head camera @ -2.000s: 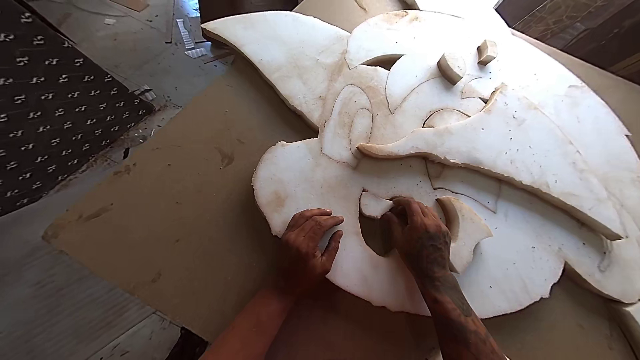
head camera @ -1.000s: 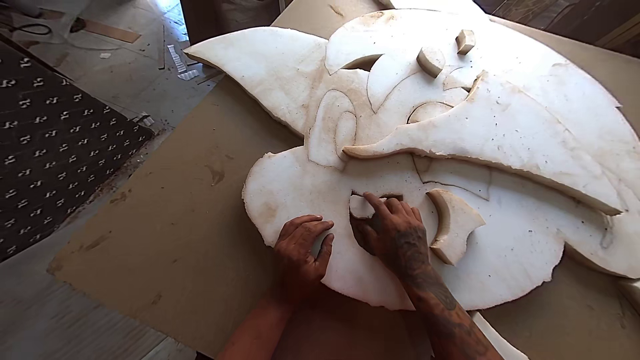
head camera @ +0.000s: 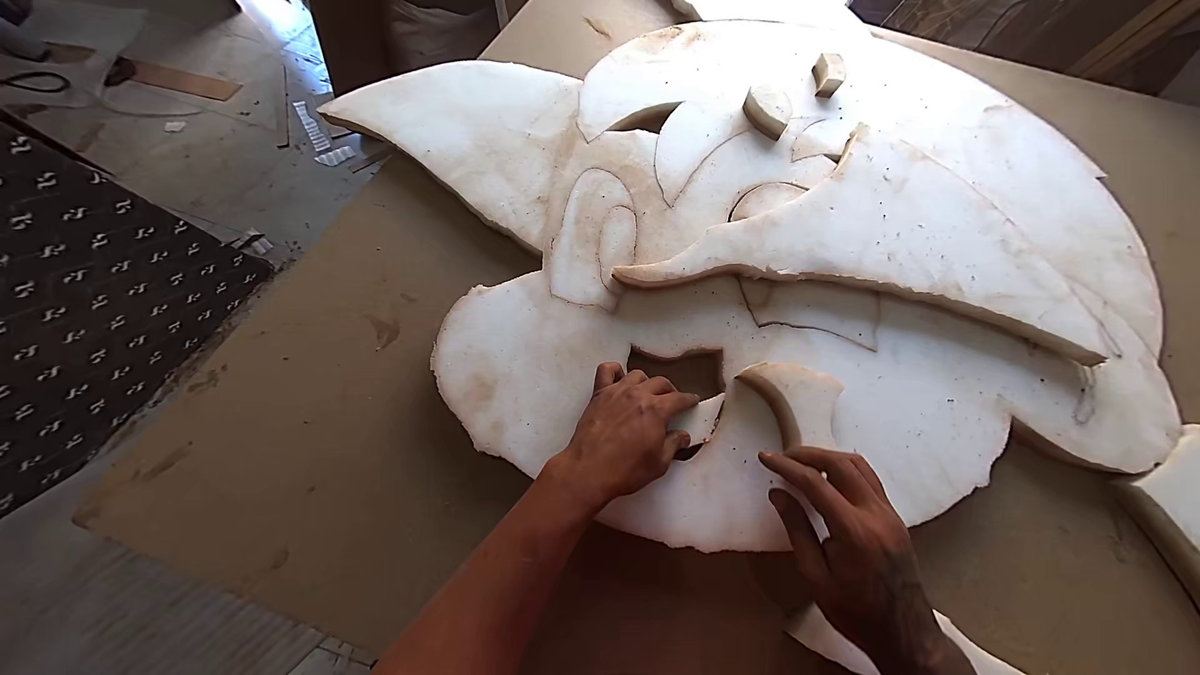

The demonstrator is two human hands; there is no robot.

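Observation:
A large cut-out of white foam (head camera: pixel 525 375) lies flat, with pencil-like outlines and cut seams. My left hand (head camera: pixel 633 431) rests over its mouth-shaped opening (head camera: pixel 689 373), fingertips on a small white foam piece (head camera: pixel 698 422) within that opening. Just to the right, a curved foam piece (head camera: pixel 802 398) lies on top of the cut-out. My right hand (head camera: pixel 848 525) is beside its lower end, thumb and forefinger apart; whether they touch it I cannot tell. A long pointed foam piece (head camera: pixel 900 225) lies across the upper part, below two small foam blocks (head camera: pixel 769 111).
The cut-out lies on a brown board (head camera: pixel 309 403). At the left is a dark patterned panel (head camera: pixel 103 300). Scraps and a wooden strip (head camera: pixel 183 80) lie on the floor beyond. Another foam piece (head camera: pixel 1172 497) shows at the right edge.
My left hand has moved right to the mouth opening and the small piece. My right hand has left that opening and moved right, beside the curved piece.

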